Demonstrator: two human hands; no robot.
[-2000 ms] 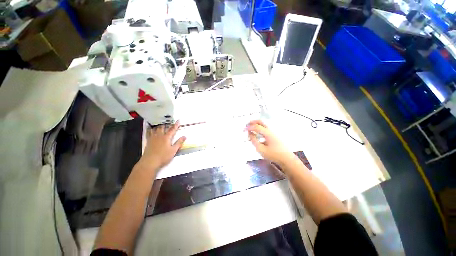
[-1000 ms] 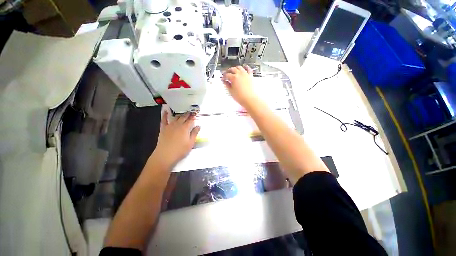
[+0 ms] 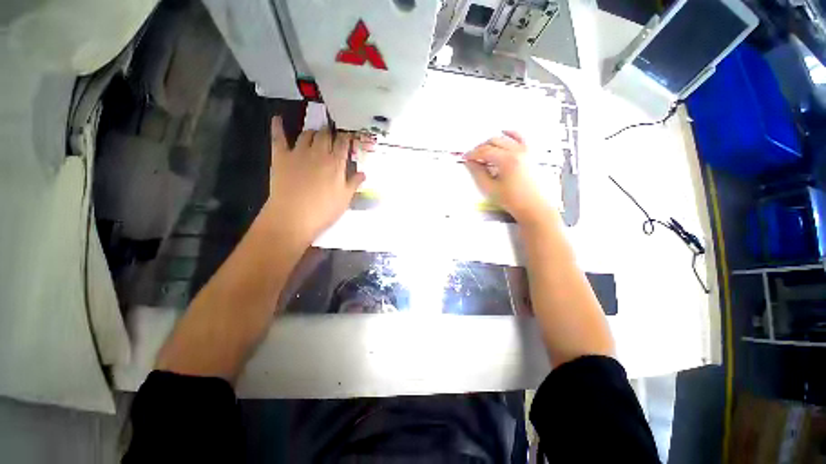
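Observation:
The white sewing template lies flat under the machine head, its right part edged by a dark rounded frame. A thin reddish strip runs across it from the needle area to my right hand. My left hand lies spread, palm down, on the template's left end beside the needle area, fingertips close to the presser foot. My right hand has thumb and fingertips pinched together at the strip's right end. Glare washes out much of the template.
A beige panel stack hangs at the left. A glossy black strip crosses the table front. A control screen stands at right rear. A black cord lies on the right of the table. A blue bin stands beyond.
My right hand has come back from the template's rear to the strip's right end. My left hand stays beside the needle area. The view has tilted down and closer.

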